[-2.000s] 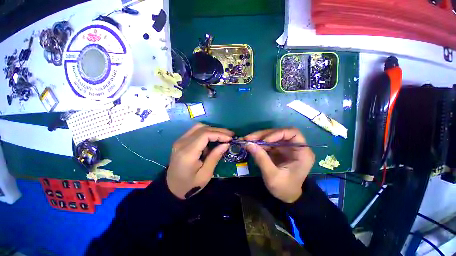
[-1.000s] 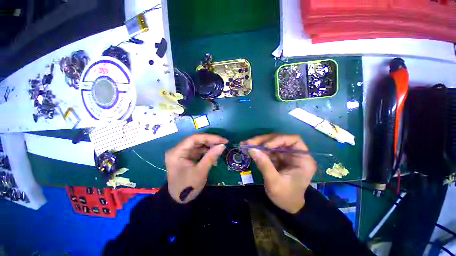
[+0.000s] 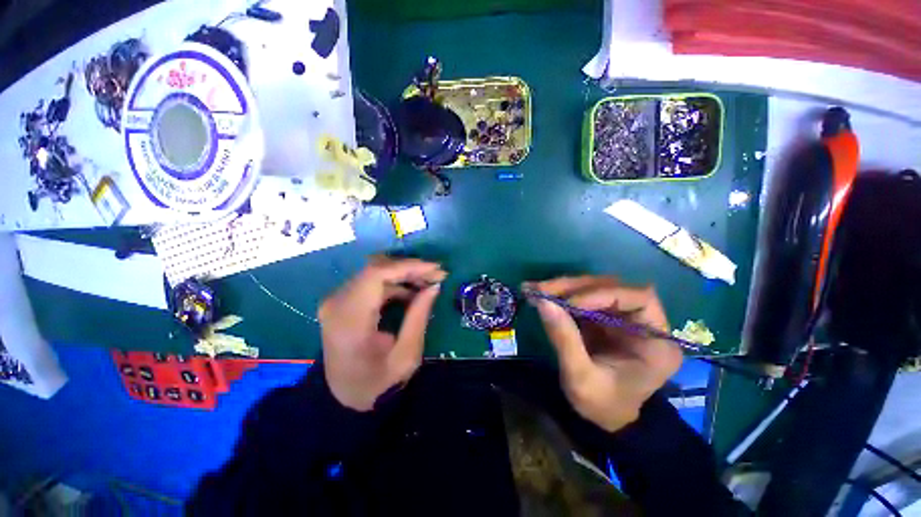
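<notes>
The round watch case (image 3: 488, 302), a dark ring with a bright centre, lies on the green mat between my hands, touched by neither. A small silver-white pouch cell (image 3: 503, 343) with a yellow edge is just below it. My left hand (image 3: 376, 328) is left of the case, thumb and index fingertips close together; whether a tiny part is between them cannot be told. My right hand (image 3: 611, 348) is right of the case and holds slim purple-dark tweezers (image 3: 631, 323), their tip end near the fingertips, pointing left.
A gold parts tin (image 3: 495, 121) and black round container (image 3: 432, 133) stand behind. A two-section screw tray (image 3: 654, 138) is back right, a tape scrap (image 3: 672, 240) before it. A solder spool (image 3: 185, 136) is left, a black-and-orange tool (image 3: 813, 237) right, another round module (image 3: 194, 303) front left.
My hands have moved apart and off the case, which they held or touched at first. The tweezers have moved right with my right hand and now slant down to the right.
</notes>
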